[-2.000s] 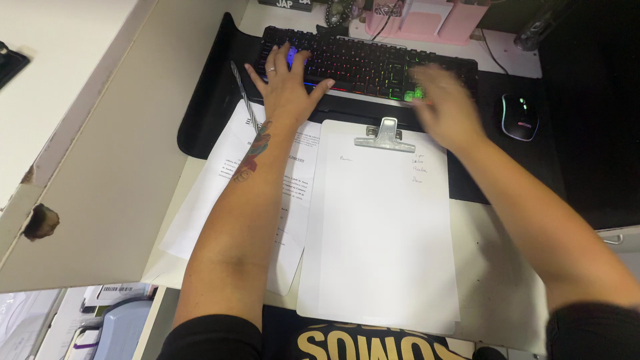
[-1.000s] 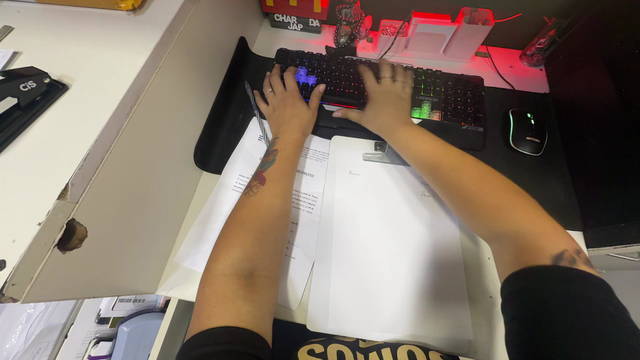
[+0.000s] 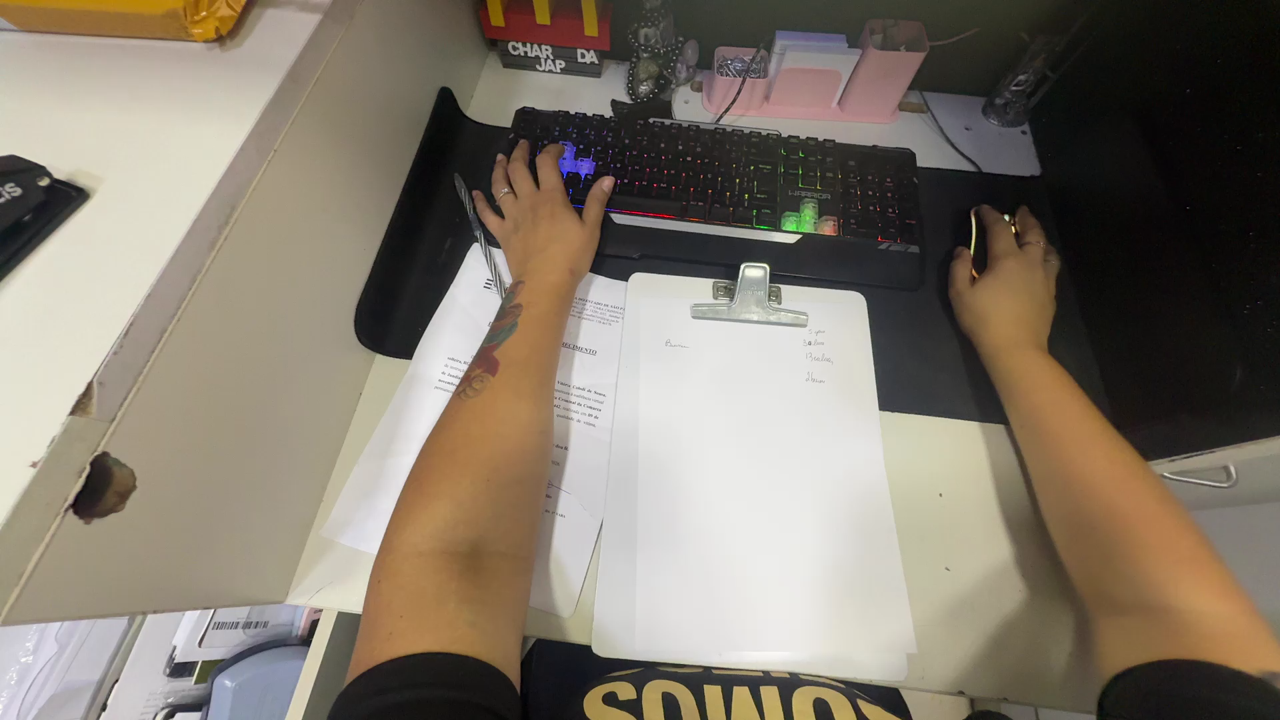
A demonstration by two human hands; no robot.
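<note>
My left hand (image 3: 545, 215) rests with spread fingers on the left end of a backlit black keyboard (image 3: 700, 175). Under my right hand (image 3: 1008, 280) is a computer mouse (image 3: 978, 240) with a lit edge, at the right of the black desk mat (image 3: 400, 270). A clipboard with a metal clip (image 3: 750, 300) holds white paper (image 3: 760, 500) with a little handwriting, just below the keyboard. Printed sheets (image 3: 410, 440) lie partly beneath my left forearm, and a pen (image 3: 480, 235) lies over their top edge, left of my left wrist.
Behind the keyboard stand a pink desk organizer (image 3: 800, 85), a dark beaded ornament (image 3: 655, 60) and a small letter sign (image 3: 550, 55). A raised white panel (image 3: 230, 300) with a hole borders the left. A dark screen-like surface (image 3: 1180, 200) rises at the right.
My right hand has moved right from the keyboard onto the mouse. My left hand stays at the keyboard's left end. The red glow behind the keyboard one second ago is gone.
</note>
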